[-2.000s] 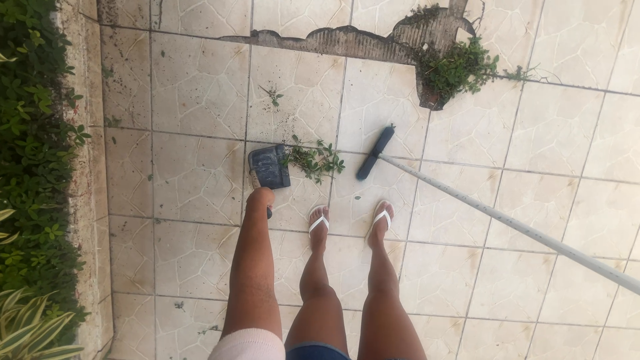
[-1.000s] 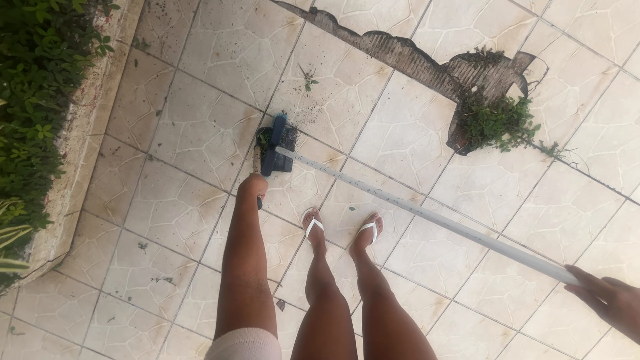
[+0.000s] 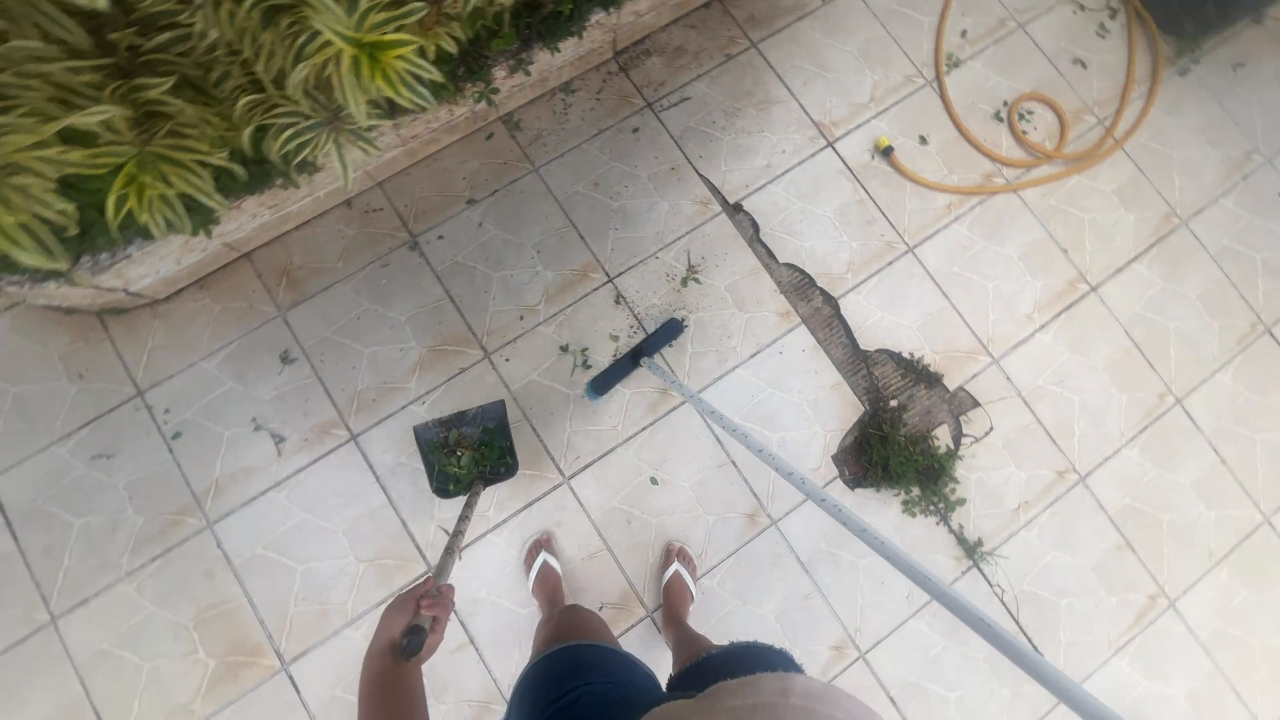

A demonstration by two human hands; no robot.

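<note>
My left hand is closed around the wooden handle of a black dustpan at the lower left. Green leaves and clippings lie in the pan. A dark blue broom head rests on the tiles to the right of the pan, with its long pale handle running to the lower right edge. My right hand is out of the frame. Small sprigs and dirt are scattered above and left of the broom head.
A gap of broken tile runs down to a clump of green weeds. An orange garden hose lies coiled at the upper right. A low stone border edges a planted bed at the upper left. My feet in white flip-flops stand below.
The dustpan now holds greenery and has moved away from the broom head, which was over it a second ago. My right hand has left the view. The view has turned and takes in the hose.
</note>
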